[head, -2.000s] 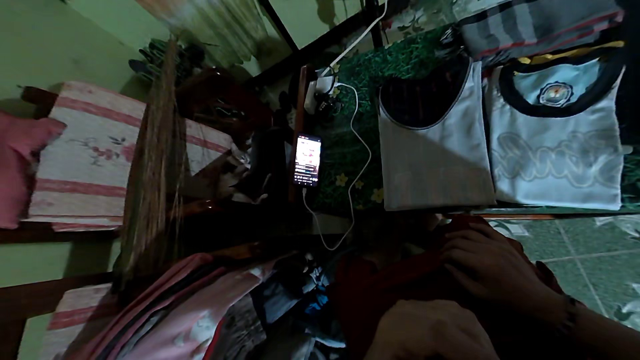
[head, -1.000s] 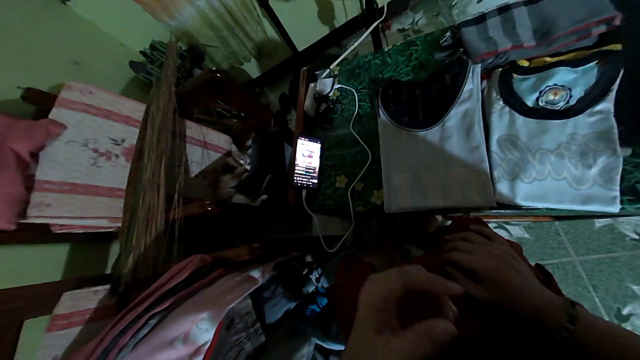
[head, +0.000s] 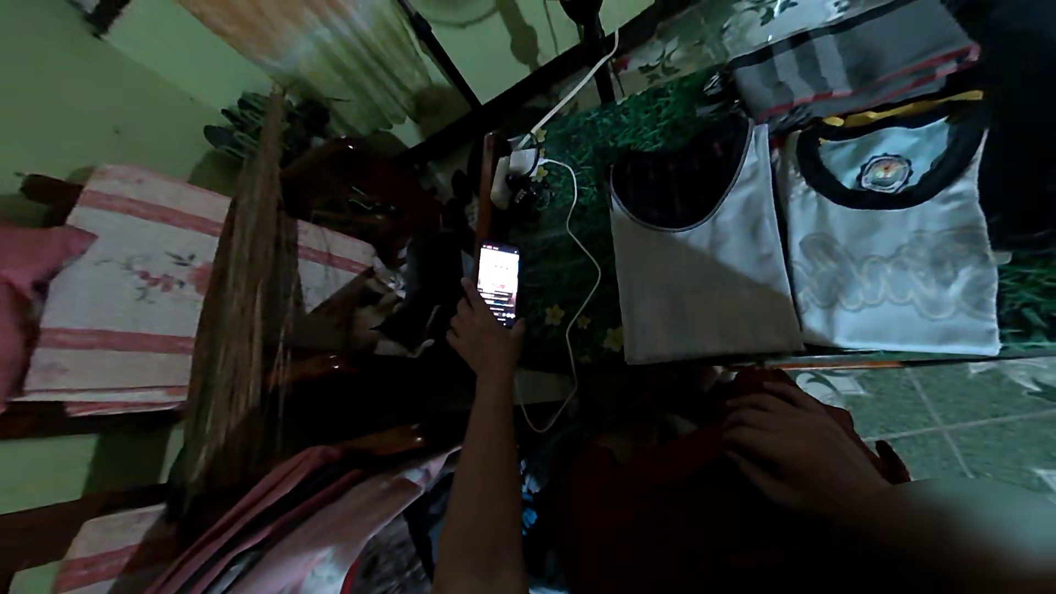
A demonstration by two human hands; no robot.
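Observation:
My left hand (head: 485, 332) reaches forward to the lower end of a lit smartphone (head: 498, 279), its fingers at the phone's edges; whether it grips the phone is unclear. A white cable (head: 575, 239) loops beside the phone. My right hand (head: 784, 433) rests on dark red cloth (head: 652, 495) at the lower right, its fingers loosely bent. Beyond it, a folded grey sleeveless shirt (head: 701, 289) and a folded white shirt with a dark collar (head: 899, 280) lie side by side on a green patterned table cover (head: 569, 198).
Folded grey striped cloth (head: 850, 66) lies behind the shirts. A broom (head: 239, 313) of thin bristles stands at the left before a striped floral cloth (head: 132, 289). Piled clothes (head: 330, 520) are at the bottom left. A white charger (head: 516, 169) sits behind the phone.
My left hand has moved from over the dark cloth, forward and left to the phone. My right hand has stayed on the red cloth.

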